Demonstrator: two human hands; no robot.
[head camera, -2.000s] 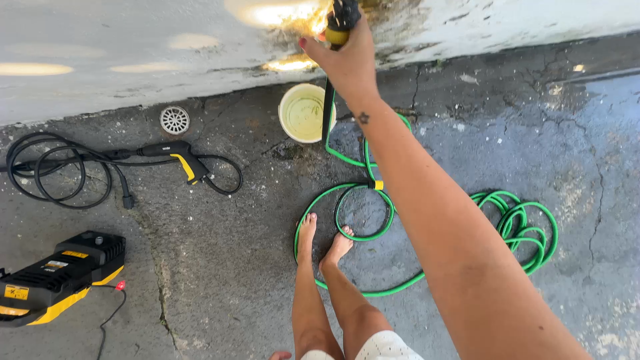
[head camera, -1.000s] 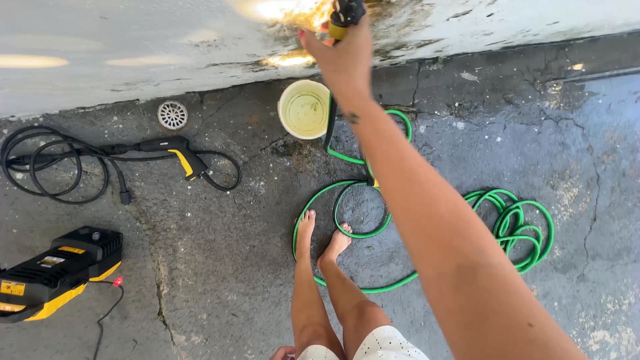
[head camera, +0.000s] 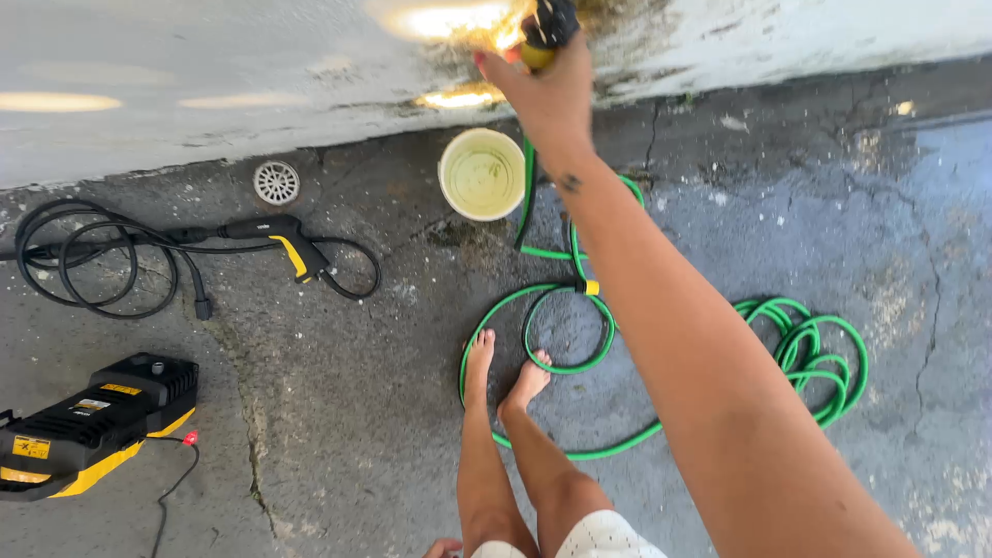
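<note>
My right hand (head camera: 546, 93) reaches up to the wall and grips a black and yellow fitting (head camera: 549, 31), perhaps a tap or hose connector; the fingers partly hide it. A green garden hose (head camera: 529, 186) hangs down from beneath this hand, past a pale plastic bucket (head camera: 482, 174) holding some liquid, and loops on the floor around my bare feet (head camera: 479, 360). A yellow and black hose connector (head camera: 589, 287) lies on the loop. Only some fingers of my left hand (head camera: 443, 549) show at the bottom edge, beside my leg; what they do is hidden.
A pressure washer gun (head camera: 267, 229) with coiled black hose (head camera: 81, 260) lies at left, near a round floor drain grate (head camera: 276, 183). Below it stands a black and yellow pressure washer (head camera: 101, 422) with its power cord (head camera: 167, 496). The stained white wall (head camera: 232, 70) borders the cracked concrete floor (head camera: 349, 434).
</note>
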